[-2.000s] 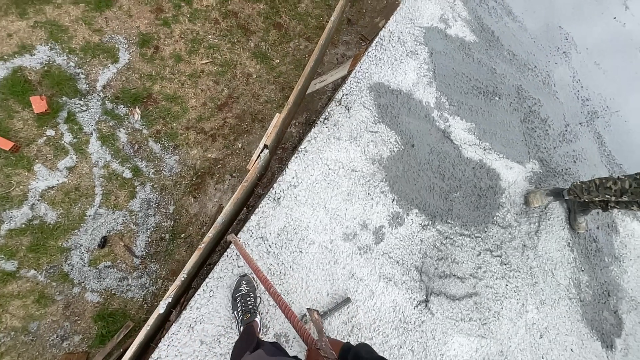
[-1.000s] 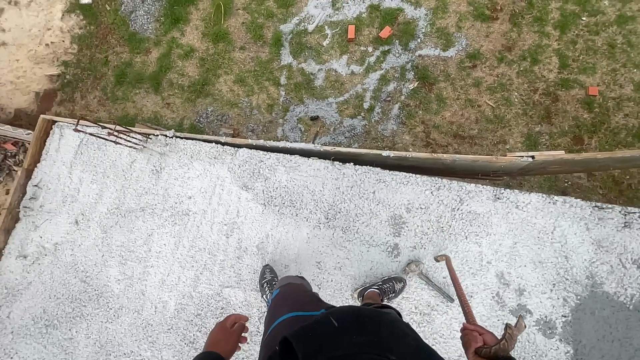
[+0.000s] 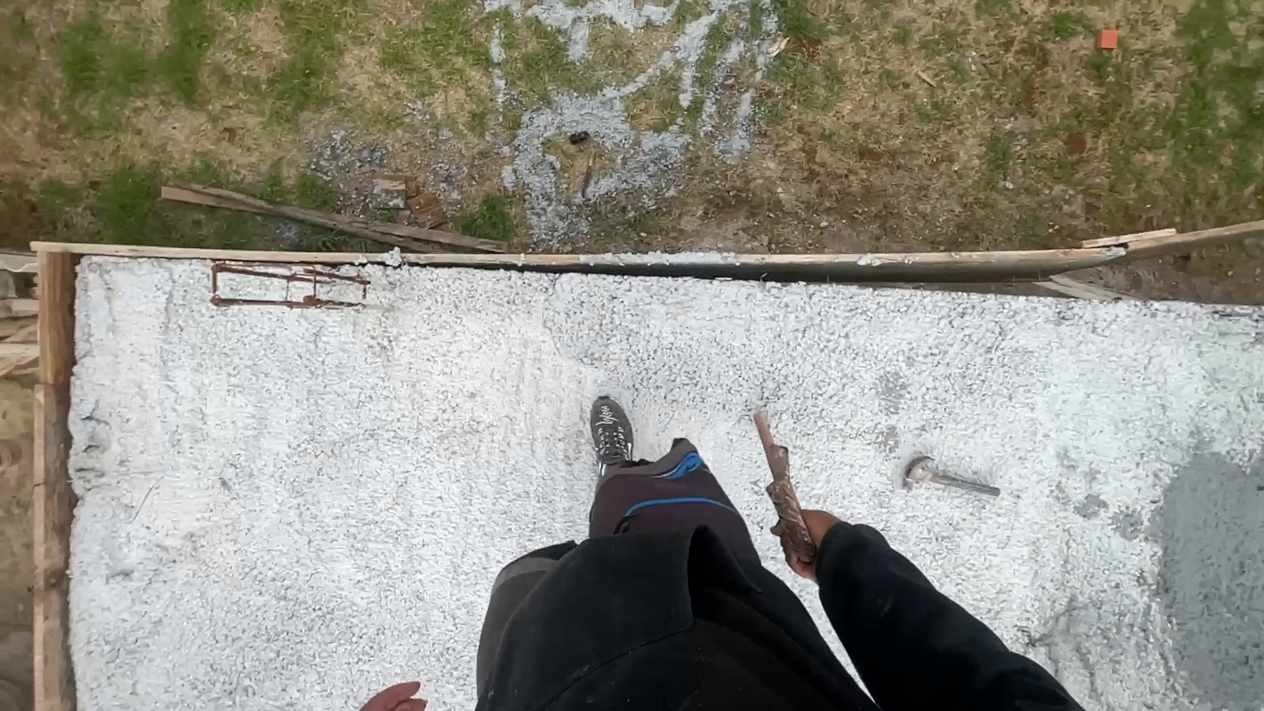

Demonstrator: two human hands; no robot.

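Observation:
My right hand (image 3: 808, 543) is closed around a rusty metal bar (image 3: 780, 474) that points up and away from me over the pale, rough concrete slab (image 3: 346, 494). My left hand (image 3: 395, 697) shows only in part at the bottom edge; its fingers hold nothing that I can see. To the right of my right hand, a hammer-like tool (image 3: 943, 478) lies on the slab. One dark laced shoe (image 3: 611, 431) of mine stands on the slab ahead of my legs.
Wooden form boards edge the slab along the far side (image 3: 592, 261) and the left (image 3: 54, 474). A rusty rebar frame (image 3: 288, 286) sticks up near the far left corner. Beyond are grass, spilled gravel, a loose plank (image 3: 336, 219) and an orange block (image 3: 1108, 39). Darker wet concrete (image 3: 1220, 563) lies at right.
The view has turned and moved left along the slab. My left hand has dropped toward the bottom edge. The bar stays in my right hand, and the hammer-like tool is now farther from my feet.

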